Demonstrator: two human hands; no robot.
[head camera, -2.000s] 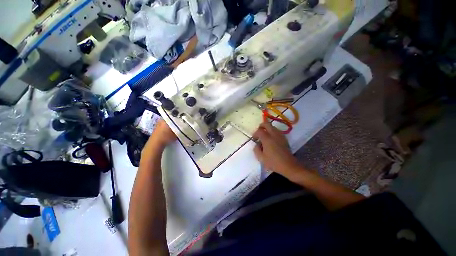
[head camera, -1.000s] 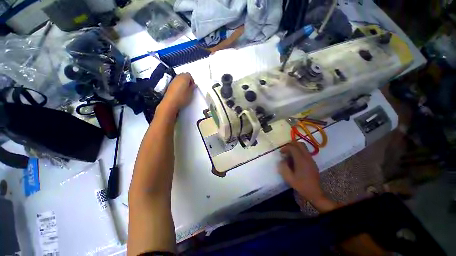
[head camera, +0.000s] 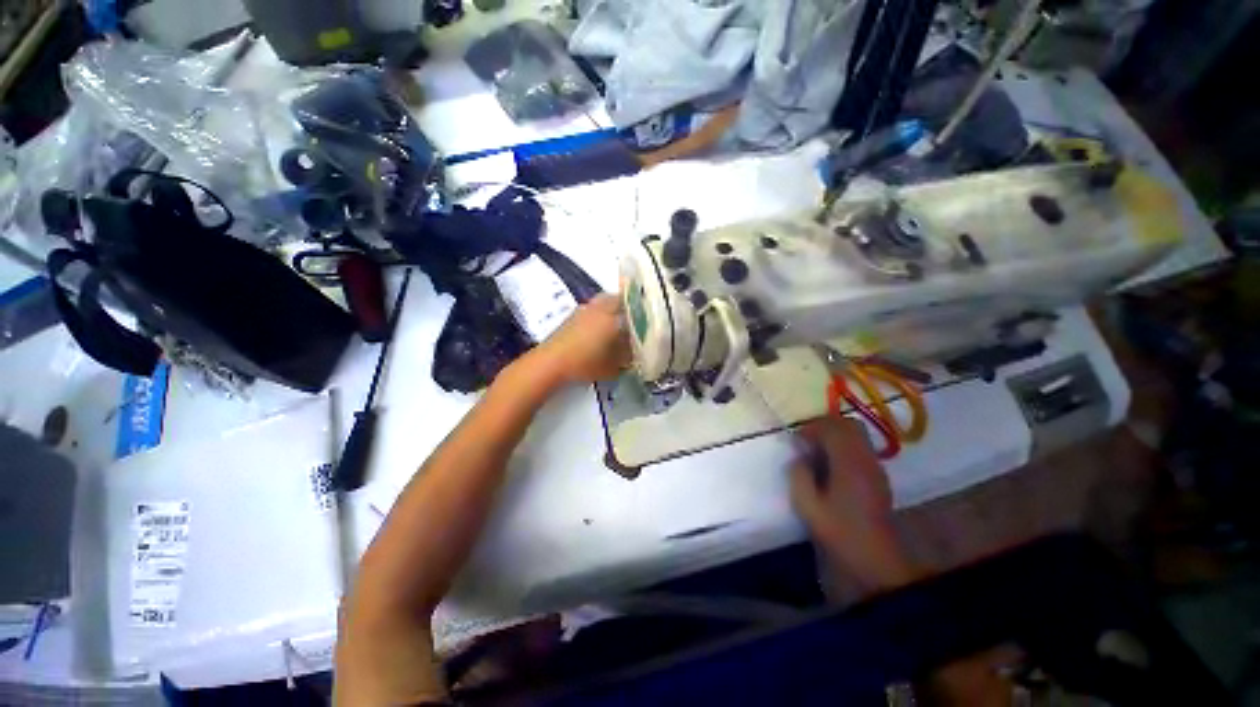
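Observation:
The off-white sewing machine head (head camera: 829, 283) lies across the right half of the table, with its needle end at the left. My left hand (head camera: 597, 340) is at that end, behind and beside the needle area; its fingertips are partly hidden by the head. My right hand (head camera: 840, 470) is blurred at the front edge of the machine bed (head camera: 691, 425), left of the scissors, with its fingers curled; a small dark thing shows at them, too blurred to name. Scissors with a red and an orange loop (head camera: 879, 403) lie on the bed.
A black bag (head camera: 242, 297), a black-handled screwdriver (head camera: 362, 439) and a clear parcel with a white label (head camera: 228, 532) lie left. A dark cloth bundle (head camera: 477, 339) sits beside my left hand. Grey-blue cloth (head camera: 677, 55) lies behind the machine.
My left hand has moved right, from beside the dark bundle to the needle end. My right hand stays near the scissors. The view has shifted, showing more of the left table.

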